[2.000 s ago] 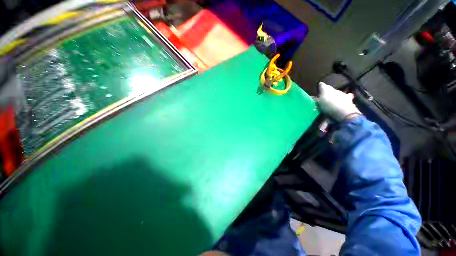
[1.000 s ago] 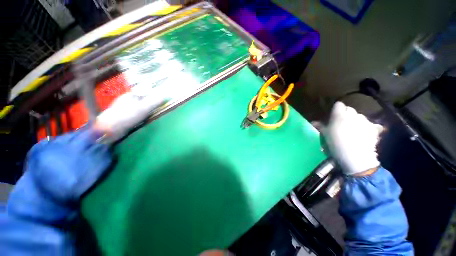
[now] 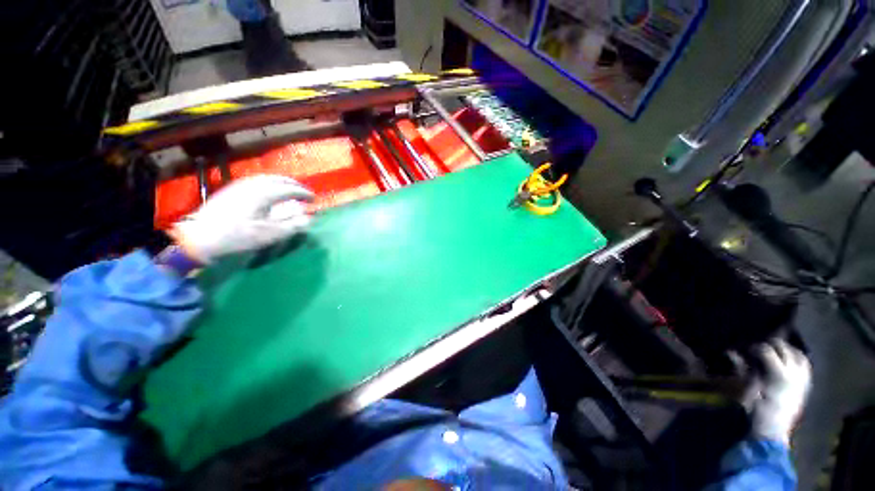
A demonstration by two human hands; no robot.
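The green work mat [image 3: 413, 273] lies in front of me. My gloved left hand [image 3: 248, 219] is over its back left edge, fingers loosely curled; whether it holds anything is hidden. My gloved right hand [image 3: 782, 388] is blurred at the lower right, beside a dark object with a yellow strip; its grip is unclear. Side cutters with orange-yellow handles [image 3: 545, 182] lie on a yellow ring [image 3: 547, 206] at the mat's back right corner. Part of a metal frame [image 3: 462, 123] with a green board [image 3: 504, 120] shows beyond the mat.
A red surface [image 3: 288, 163] with metal bars runs behind the mat, backed by a yellow-black striped rail [image 3: 278, 94]. Cables and dark equipment [image 3: 710, 297] are at the right. Blue-edged sheets [image 3: 595, 48] are at the upper right. A person's legs [image 3: 264, 43] show at the back.
The framed board has shifted right, exposing the red surface. My right hand has moved from the mat's right edge down and right. My left hand, out of view at first, is over the mat.
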